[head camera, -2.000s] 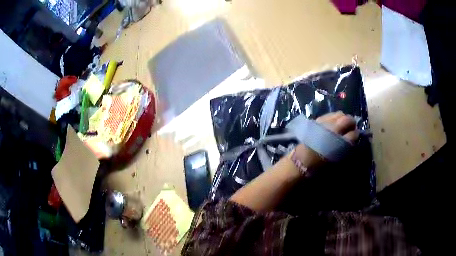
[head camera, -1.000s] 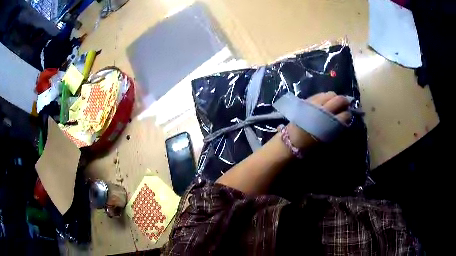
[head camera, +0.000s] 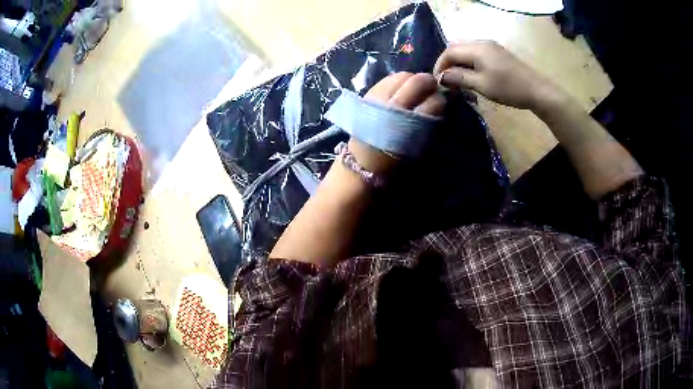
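Observation:
A bundle of bagged black garments (head camera: 266, 125), glossy under crinkled plastic, lies on the table in front of me. A grey-white tying strip (head camera: 380, 125) crosses over it and loops around my left hand. My left hand (head camera: 403, 102), with a beaded bracelet at the wrist, is curled around the strip above the bundle. My right hand (head camera: 486, 72) meets it at the bundle's far right edge, thumb and fingertips pinched on a small pale bit, seemingly the strip's end. The fingertips partly hide it.
A black phone (head camera: 220, 235) lies beside the bundle. Further left are a red tray (head camera: 131, 201) of label sheets, a brown card (head camera: 67, 300), a metal-and-glass container (head camera: 140, 323) and a red-dotted sticker sheet (head camera: 201, 323). Flat clear bags (head camera: 178, 83) lie beyond the bundle.
My right hand has come into view and joined my left hand at the bundle's edge. The view has shifted, so the bundle and other items appear further left. My left hand still holds the strip.

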